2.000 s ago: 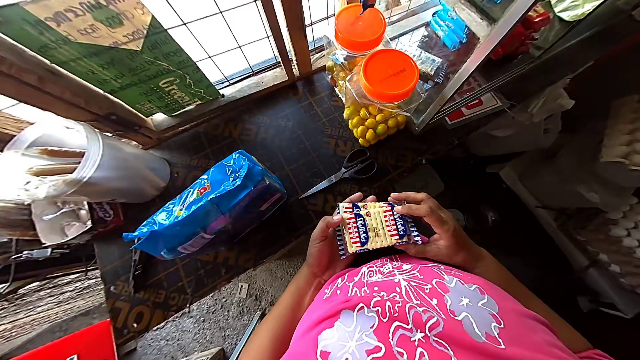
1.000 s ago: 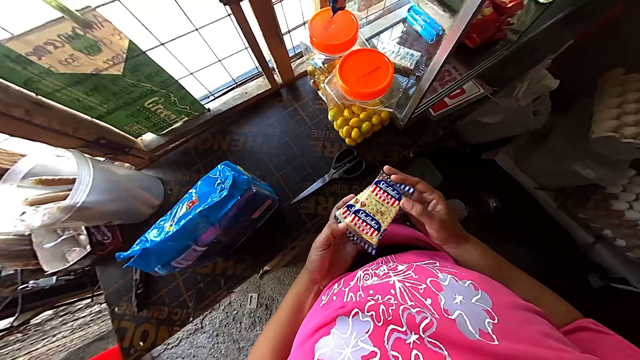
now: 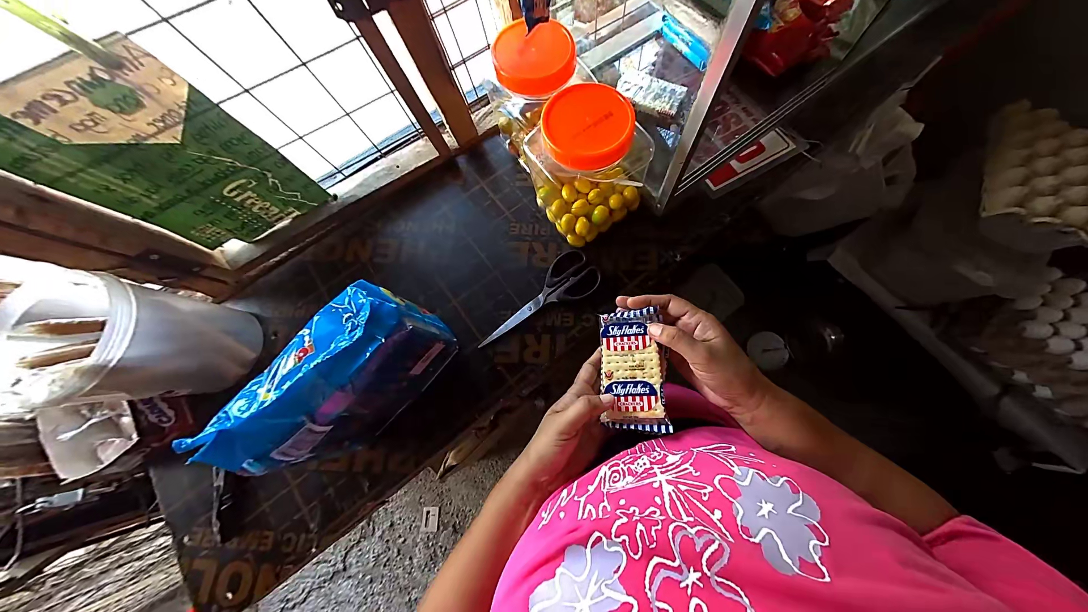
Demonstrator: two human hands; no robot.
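Observation:
A small SkyFlakes cracker packet (image 3: 631, 365) is held upright in front of the pink shirt. My left hand (image 3: 578, 416) grips its lower left side, thumb on the front. On its upper right side, my right hand (image 3: 693, 344) pinches it with the thumb in front and fingers behind. Scissors with black handles (image 3: 552, 293) lie on the dark printed board counter (image 3: 425, 280), just beyond my hands. Left of the scissors lies a blue plastic pack (image 3: 319, 382).
Two clear jars with orange lids, the nearer jar (image 3: 586, 161) holding yellow-green pieces, stand beside a glass case (image 3: 705, 102). A whitish plastic bucket (image 3: 144, 331) is at left. Egg trays (image 3: 1041, 170) are stacked at right. A wire-mesh window (image 3: 297, 76) lies beyond the counter.
The cracker packet has turned from lying crosswise, through a tilt, to upright between my hands. Both hands have kept hold of it.

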